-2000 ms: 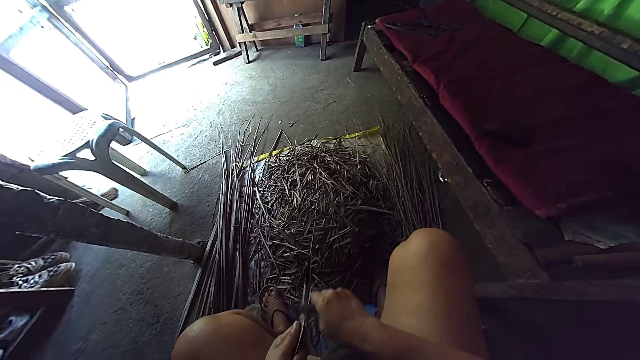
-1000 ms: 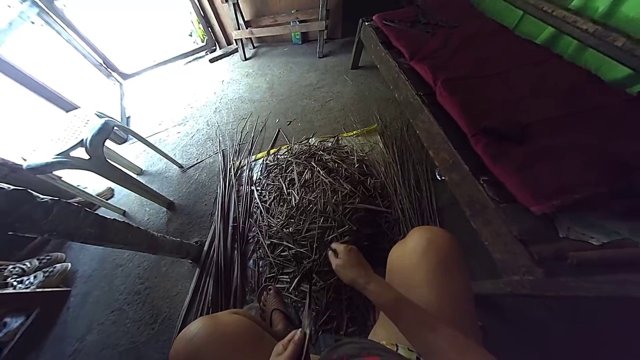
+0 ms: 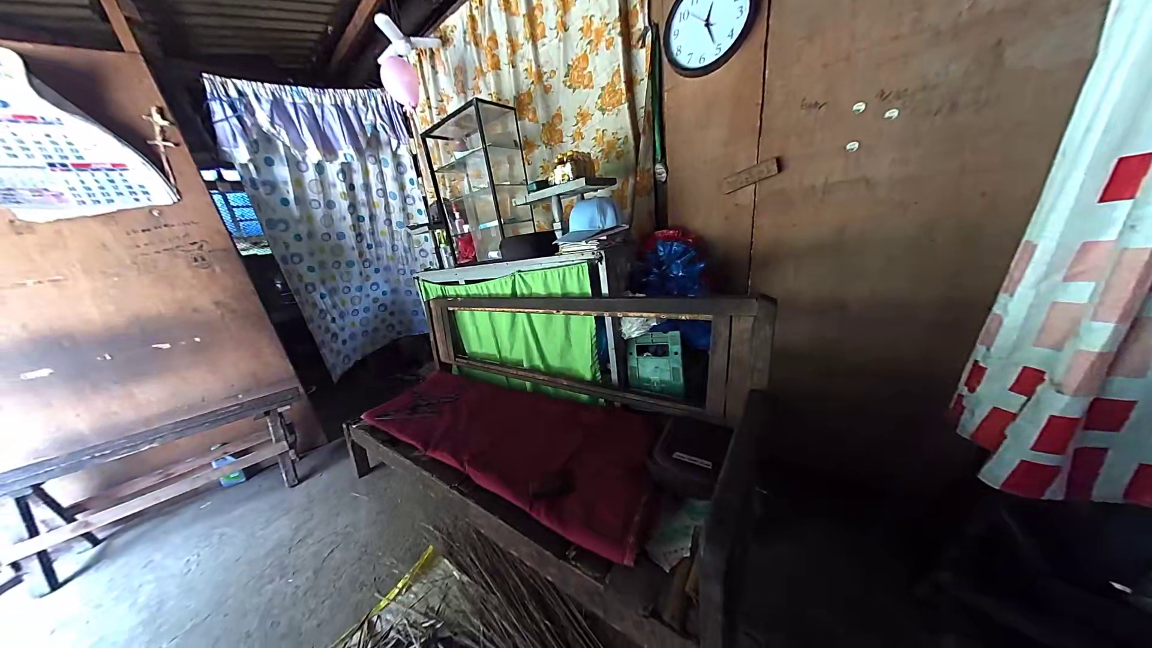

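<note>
Neither my left hand nor my right hand shows in the head view, so what they hold is hidden. At the bottom edge lie the tips of a bundle of thin dark plant sticks (image 3: 517,594), beside part of the pile of cut pieces (image 3: 423,628). A yellow strip (image 3: 400,583) runs along the edge of the sheet under them. Just beyond stands a wooden bench with a dark red cloth (image 3: 540,468) over its seat. Some thin dark items (image 3: 418,407) rest on the cloth's far left end.
A long wooden bench (image 3: 153,436) stands at the left on the concrete floor (image 3: 270,558). Behind the red-covered seat are a green-curtained cabinet (image 3: 531,319), a glass display shelf (image 3: 477,180) and a green crate (image 3: 655,364). A checked curtain (image 3: 1071,396) hangs at the right.
The view has swung up and to the right. Both hands, the knees and most of the stick pile, seen one second ago, have left the frame.
</note>
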